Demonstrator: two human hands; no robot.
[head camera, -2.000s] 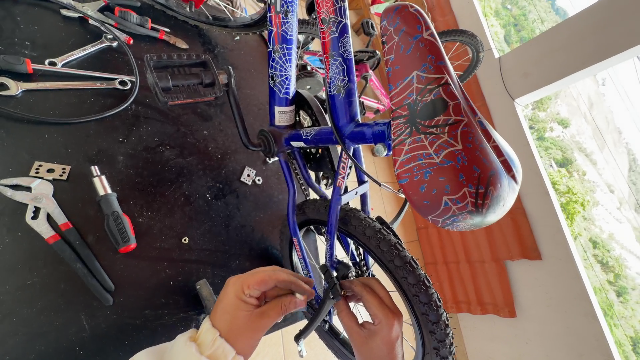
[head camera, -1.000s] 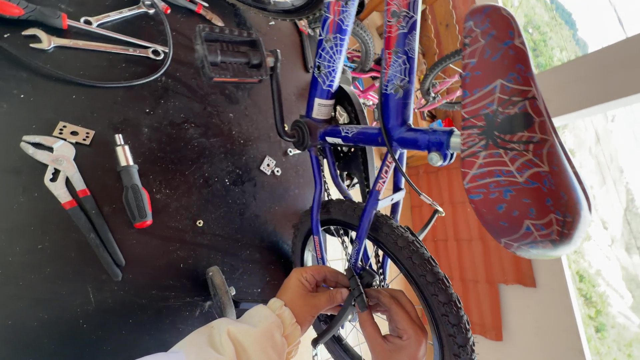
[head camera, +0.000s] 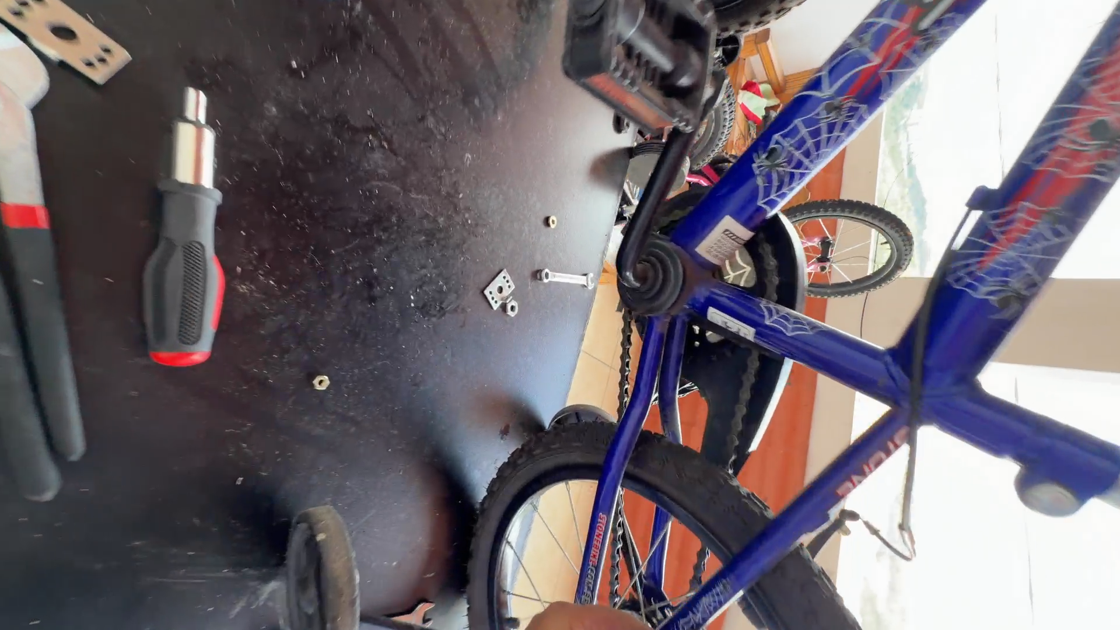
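Observation:
Only a small part of my left hand (head camera: 588, 617) shows at the bottom edge, beside the rear frame tubes; its fingertips and anything in them are hidden. My right hand is out of view. The blue bicycle frame (head camera: 814, 341) slants across the right side, with web patterns on its tubes. Below the crank arm (head camera: 656, 201) is the rear tire (head camera: 525, 472), near my left hand. The black pedal (head camera: 643, 61) is at the top.
On the black table lie a screwdriver handle (head camera: 185, 280), pliers (head camera: 35, 341), a perforated metal plate (head camera: 74, 39), a small square plate (head camera: 500, 290), a small wrench (head camera: 565, 278) and brass nuts (head camera: 321, 382). A small black wheel (head camera: 322, 569) stands at the lower left.
Both hands were together at the rear wheel's hub area; now only part of one shows at the bottom edge. The view has moved much closer and tilted.

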